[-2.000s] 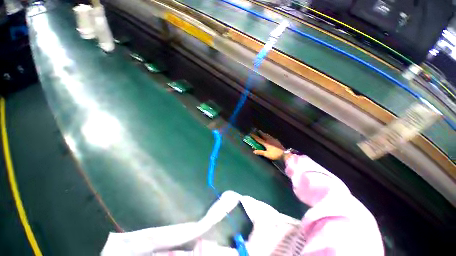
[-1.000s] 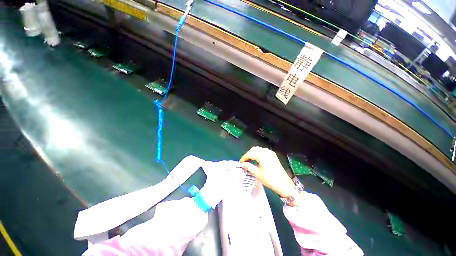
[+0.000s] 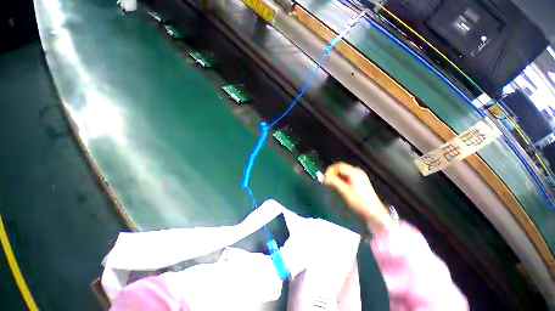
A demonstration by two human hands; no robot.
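Observation:
My right hand (image 3: pixel 350 185) is over the near end of the board row, fingertips pinched on a tiny white piece, probably a label (image 3: pixel 320 176). That piece is at the lower edge of a green circuit board (image 3: pixel 310 164). Another circuit board (image 3: pixel 284 139) lies just beyond it. White label sheets (image 3: pixel 328 249) lie close to my body, with a long blank backing strip (image 3: pixel 176 241) looping to the left. A blue wrist strap (image 3: pixel 279 260) shows at my left wrist. My left hand is hidden by the white paper.
More boards (image 3: pixel 235 93) lie spaced along the dark conveyor (image 3: pixel 243 58) beside the green bench (image 3: pixel 164 133). A blue coiled cord (image 3: pixel 255 156) hangs across the bench. A paper tag (image 3: pixel 457 149) hangs from the wood-edged shelf. A black monitor (image 3: pixel 478 36) is at the back right.
My right hand has moved from the label sheets out to the board row, with a tiny white piece at its fingertips. The view has turned, so the bench and tag appear shifted right.

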